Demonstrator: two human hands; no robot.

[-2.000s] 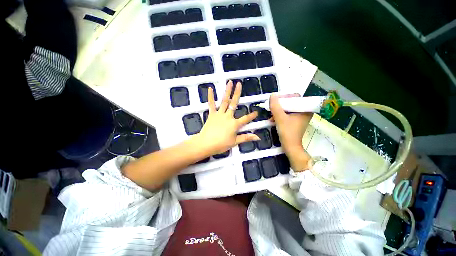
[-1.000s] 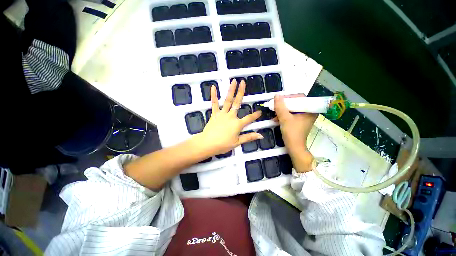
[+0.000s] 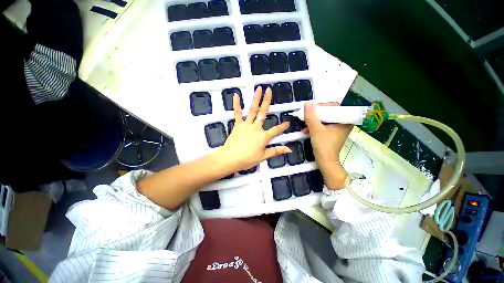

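A white parts tray lies askew on the bench with glossy black housings in its pockets, mostly in rows of three. My left hand lies over the tray's middle with its fingers spread and holds nothing. My right hand holds a white dispensing syringe like a pen, its narrow tip pointing left at a black housing right of my left fingers. Whether the tip touches is too small to tell. A green and orange cap is at the syringe's rear.
A yellowish air hose loops from the cap down and back toward my right wrist. Pale teal scissors and a blue box with a red light are at the lower right. A person in dark clothing is at the left.
Since the oldest frame, the tray, both hands and the syringe appear slightly further right in the picture. Over the last second there is almost no movement.
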